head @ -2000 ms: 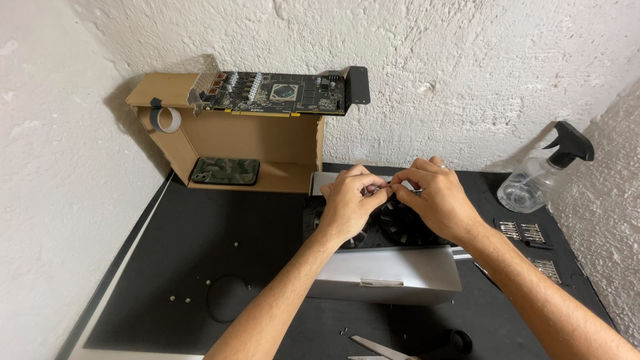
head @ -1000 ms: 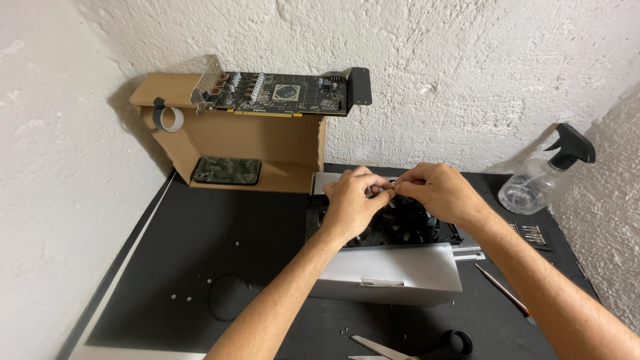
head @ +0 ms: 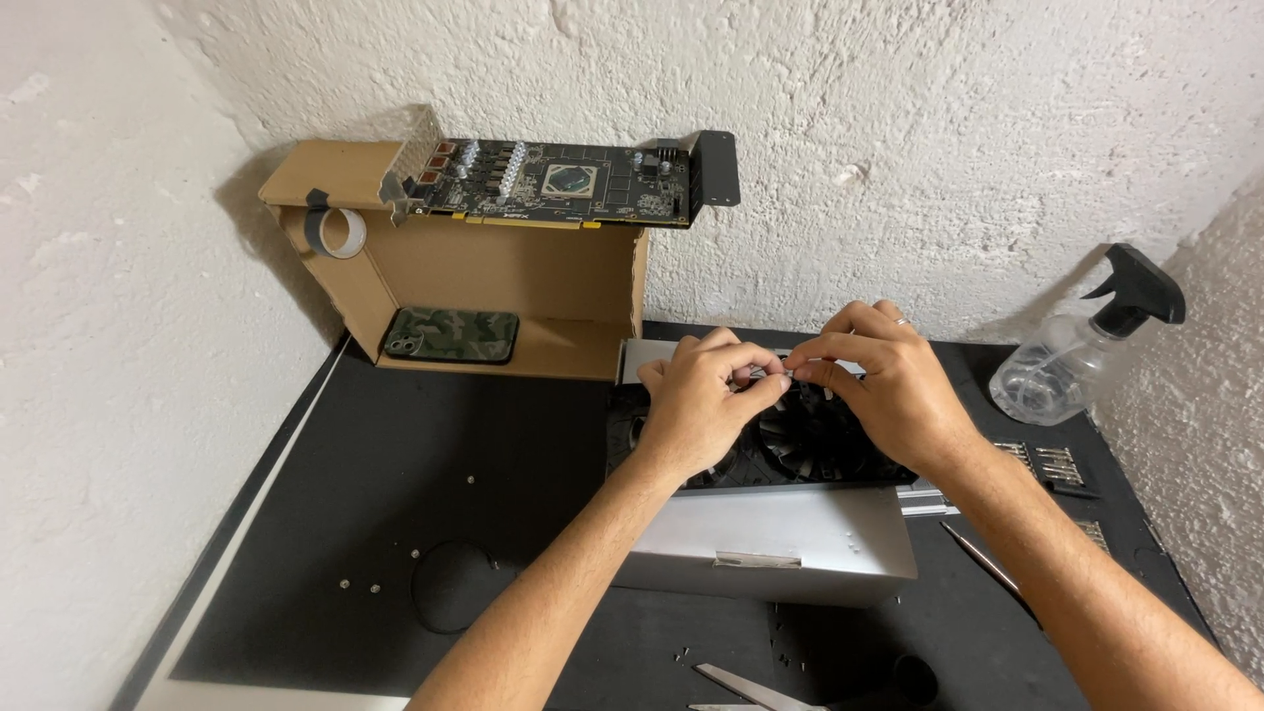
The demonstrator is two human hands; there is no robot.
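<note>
A black graphics card fan shroud [head: 805, 439] with round fans lies on a white box [head: 750, 538]. Above its back edge my left hand [head: 706, 395] and my right hand [head: 879, 380] meet, fingertips nearly touching. Between them they pinch something small and thin, like a wire; the fingers hide most of it. A ring is on one right finger. The bare graphics card circuit board [head: 568, 183], with its exposed chip, rests on top of an open cardboard box [head: 513, 267], its metal bracket at the right end.
A camouflage-cased phone [head: 451, 335] lies inside the cardboard box, and a tape roll [head: 342, 233] hangs at its left. A spray bottle [head: 1062, 365] stands back right, near screwdriver bits [head: 1059, 466] and a thin pen-like tool [head: 987, 563]. Scissors [head: 755, 686], loose screws [head: 374, 589] and a black loop [head: 415, 592] lie in front.
Both hands stay over the fan shroud, with only small shifts of the fingers. The circuit board and the boxes have not moved.
</note>
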